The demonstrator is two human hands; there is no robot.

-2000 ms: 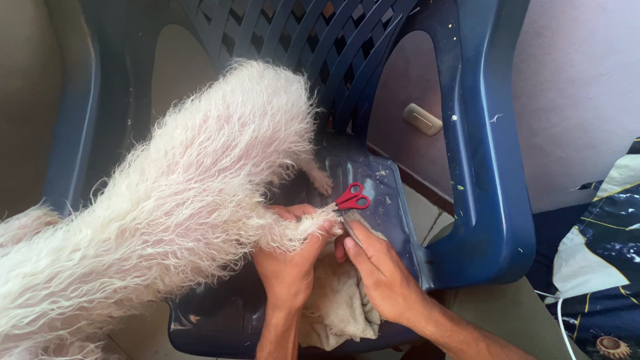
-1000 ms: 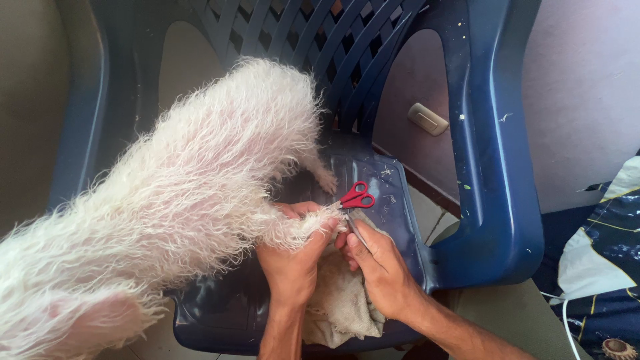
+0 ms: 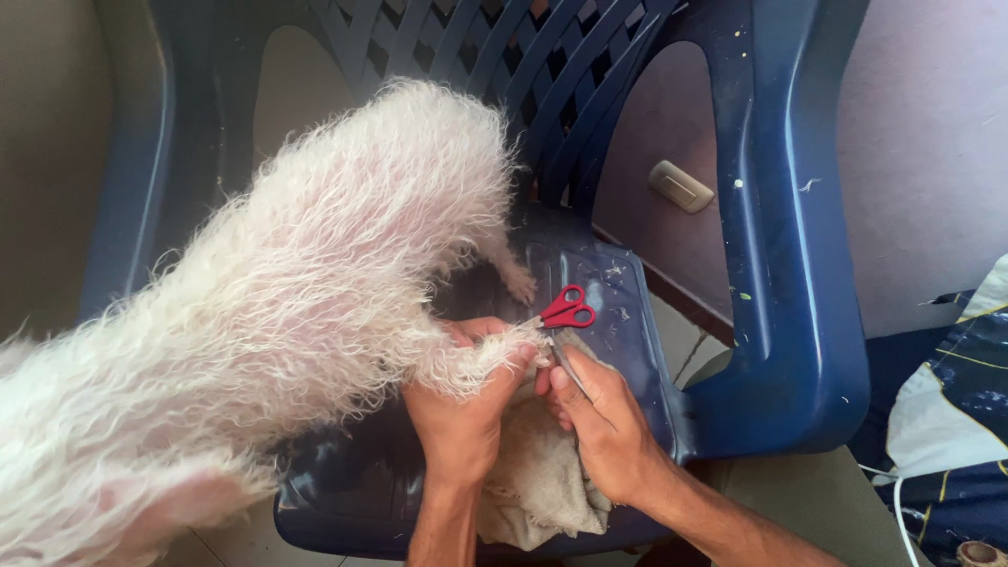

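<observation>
A dog with curly white fur (image 3: 315, 276) is on a blue plastic armchair (image 3: 819, 315). My left hand (image 3: 465, 417) is closed around one furry leg, thumb near the paw (image 3: 528, 346). My right hand (image 3: 606, 417) grips a thin grey metal tool (image 3: 572, 370), its tip at that paw; the tool's kind cannot be told. Small scissors with red handles (image 3: 568, 307) lie on the seat just beyond the paw, their blades partly hidden by fur. Another paw (image 3: 518, 283) rests on the seat behind them. A crumpled beige cloth (image 3: 535, 472) lies under my hands.
The chair's lattice back (image 3: 504, 55) rises behind the dog. Loose hair tufts (image 3: 618, 272) lie on the seat. A pale switch or socket plate (image 3: 680, 187) is on the wall. At the right are patterned fabric (image 3: 945, 402) and a white cable (image 3: 902, 512).
The dog's part at the lower left has shifted, with a pinkish patch now showing there that was not visible two seconds ago. Both hands remain at the held paw.
</observation>
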